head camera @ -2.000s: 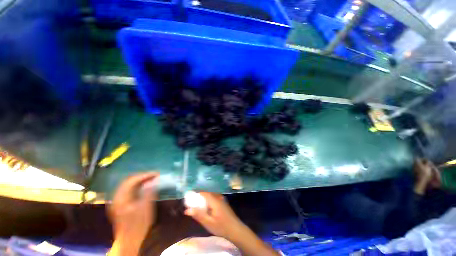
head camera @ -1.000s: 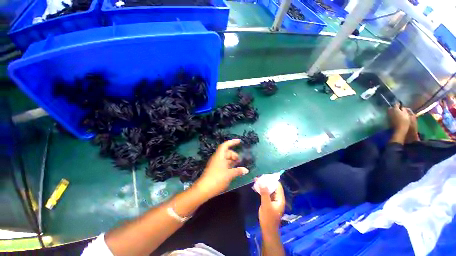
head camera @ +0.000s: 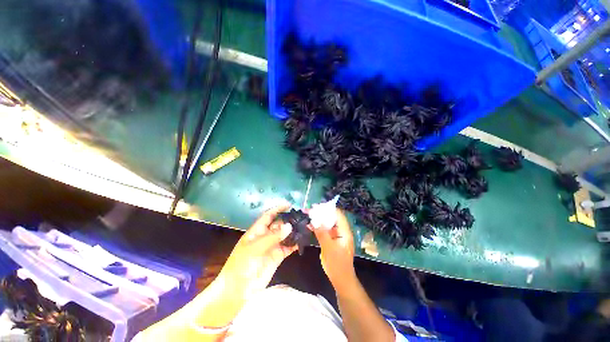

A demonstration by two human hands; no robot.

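My left hand (head camera: 257,248) holds a dark spiky cluster (head camera: 295,229) at its fingertips, near the bench's front edge. My right hand (head camera: 338,246) holds a small white glue bottle (head camera: 324,214), its nozzle pointing up and away. The bottle is beside the cluster; whether they touch is hard to tell. A loose pile of dark spiky clusters (head camera: 374,137) spreads over the green bench (head camera: 254,167) from a blue crate (head camera: 408,57) tipped on its side.
A yellow strip (head camera: 220,161) and dark cables (head camera: 200,127) lie left of the pile. A tan scrap (head camera: 369,244) is near the bench edge. A pale lilac crate (head camera: 100,284) with clusters stands lower left. Blue crates are at upper right.
The view has swung left. My left hand, empty and reaching at the pile a second ago, now holds a cluster close to the bottle in my right hand.
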